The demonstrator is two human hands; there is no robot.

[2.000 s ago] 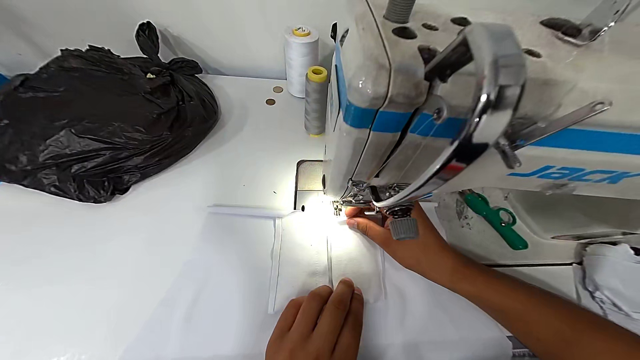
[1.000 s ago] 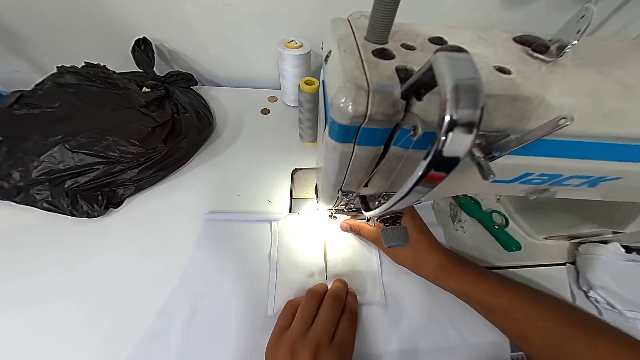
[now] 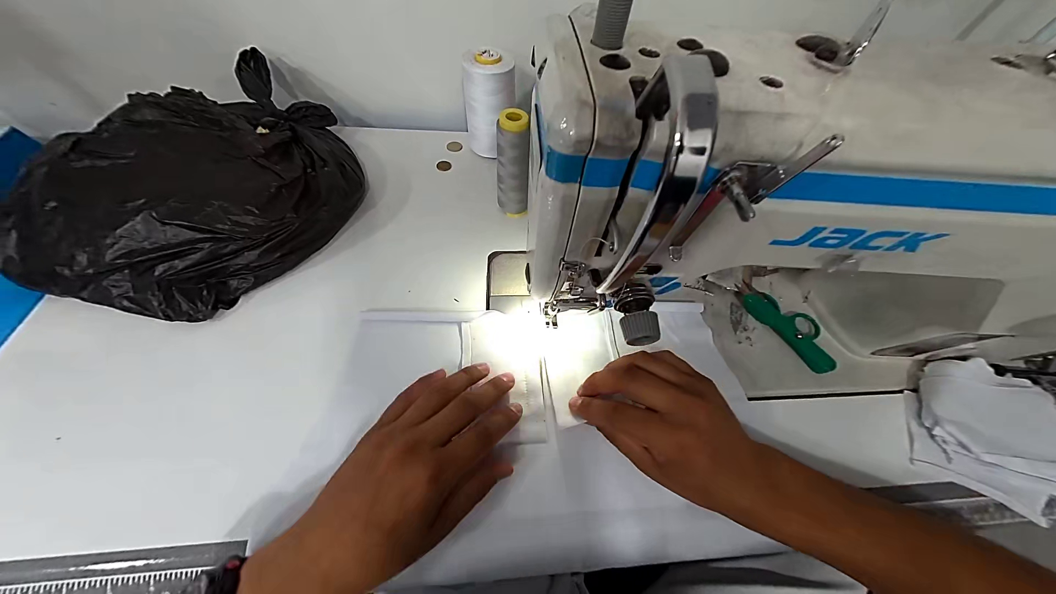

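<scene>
White fabric [image 3: 495,528] lies on the table under the lit needle area of a Jack sewing machine [image 3: 866,198]. On it is a smaller white cloth panel [image 3: 532,412] with a lengthwise seam or slit, its upper end at the presser foot [image 3: 551,313]. My left hand [image 3: 437,450] rests flat on the panel's left part, fingers a little apart. My right hand [image 3: 660,421] pinches the right part of the panel between thumb and fingers, below the grey knob [image 3: 639,327]. Glare hides the needle point.
A black plastic bag [image 3: 181,198] sits at the left. White [image 3: 488,103] and grey [image 3: 512,165] thread spools stand behind the machine head, near two coins [image 3: 444,166]. Green thread snips [image 3: 789,330] lie under the machine arm. Folded white cloth [image 3: 990,421] is at the right, a ruler [image 3: 124,573] at the lower left.
My right hand has moved back from beside the presser foot toward me and now pinches the panel. My left hand has shifted left and lies flatter, fingers more extended.
</scene>
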